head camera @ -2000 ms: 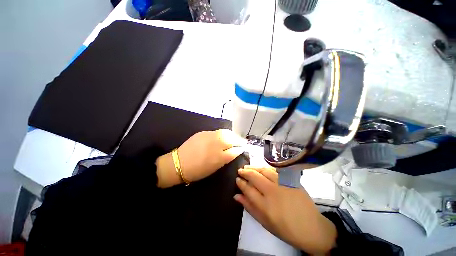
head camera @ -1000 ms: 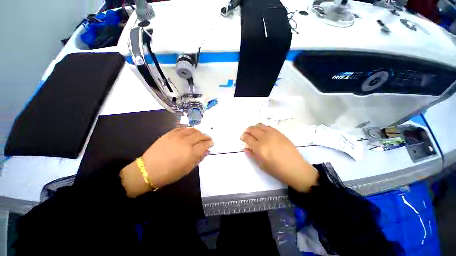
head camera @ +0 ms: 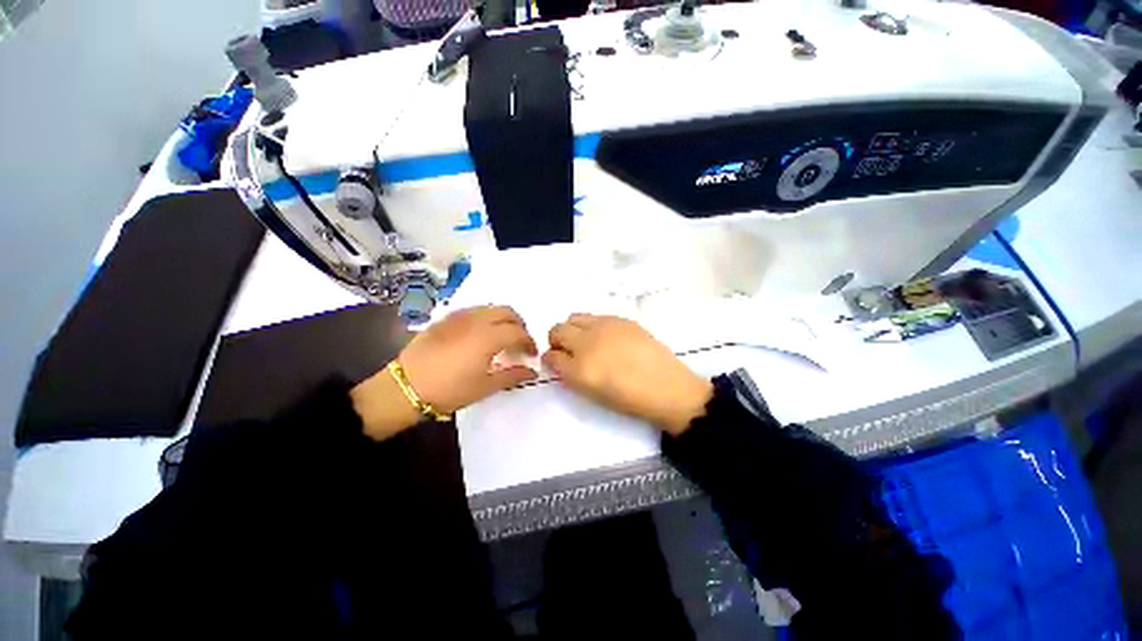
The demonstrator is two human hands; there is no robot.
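My left hand [head camera: 461,357], with a gold bracelet, is on the white machine bed to the right of the needle area. Its fingertips pinch a small white label [head camera: 516,361]. My right hand [head camera: 617,366] meets it from the right, its fingertips at the label's right end; whether they grip it is hidden. A dark garment panel [head camera: 294,363] lies flat left of and below the presser foot area [head camera: 413,298], partly under my left forearm. The white sewing machine [head camera: 701,75] stands behind my hands.
A folded dark panel pile [head camera: 144,313] lies at the table's left. A black fabric strip [head camera: 521,150] hangs over the machine arm. A curled white strip [head camera: 776,336] lies right of my right hand. A metallic tray [head camera: 1002,313] is at the right, a blue plastic crate [head camera: 1002,526] below the table's right edge.
My hands were at the needle, then apart on the bed; now they have come together over a white label. The view has swung right, showing more of the machine and tray.
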